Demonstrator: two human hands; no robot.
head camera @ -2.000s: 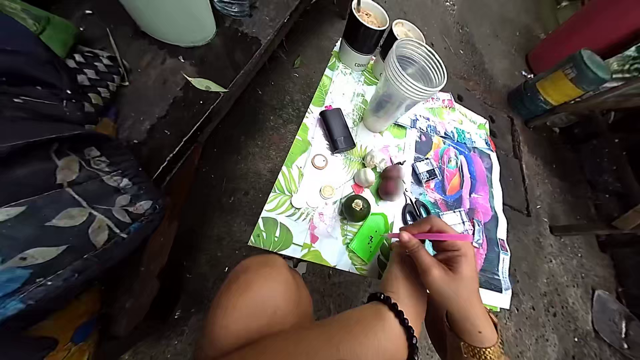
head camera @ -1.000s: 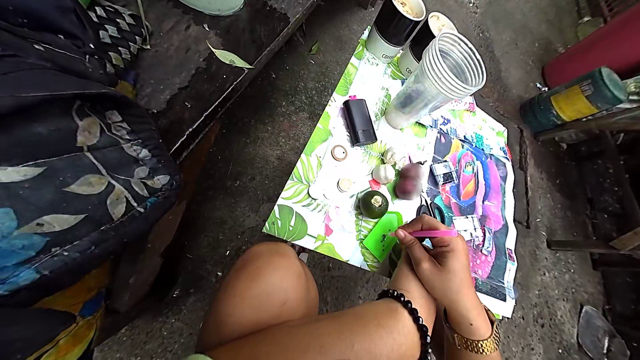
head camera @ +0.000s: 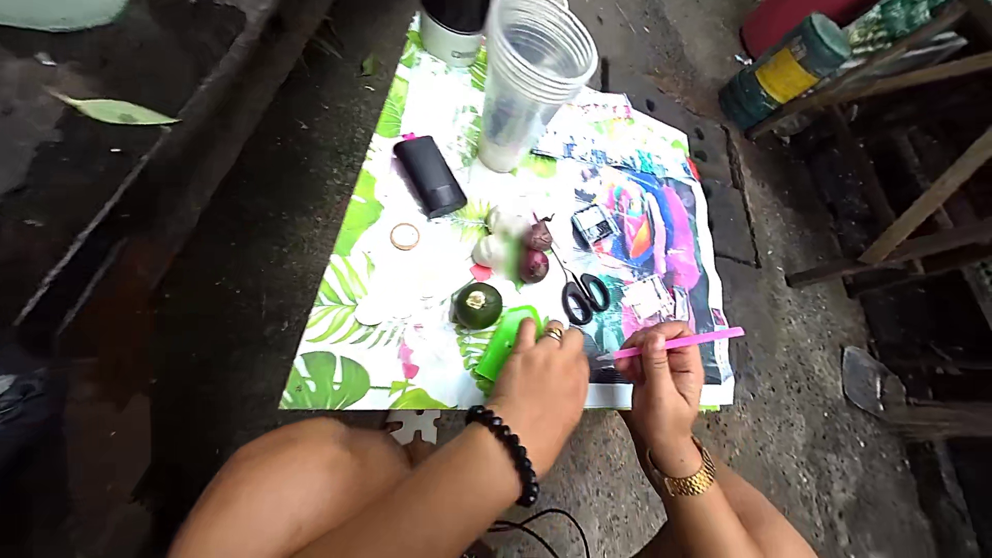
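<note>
My left hand point(head camera: 542, 387), with a ring and black beads, has its fingertips on a bright green plastic piece point(head camera: 508, 341) at the near edge of the patterned table cover point(head camera: 387, 310). Whether the fingers grip it is unclear. My right hand point(head camera: 666, 380), wearing a gold watch, pinches a slim pink stick-like tool point(head camera: 697, 339) with a thin tip pointing left. Beyond the hands lie black-handled scissors point(head camera: 585, 298), a round dark green vegetable point(head camera: 477, 305), red onions point(head camera: 535, 265) and garlic bulbs point(head camera: 490, 251). A small ring-shaped object point(head camera: 404, 236) lies further left.
Stacked clear plastic cups point(head camera: 527, 85) stand tall at the back beside a black and white container point(head camera: 453, 31). A black oblong case point(head camera: 430, 177) and a small square packet point(head camera: 595, 225) lie on the cover. My bare knee point(head camera: 302, 473) is close to the near edge.
My hands, close together before, are now apart. The left reaches onto the green piece, while the right has moved to the right with the pink tool. The view has shifted nearer the table.
</note>
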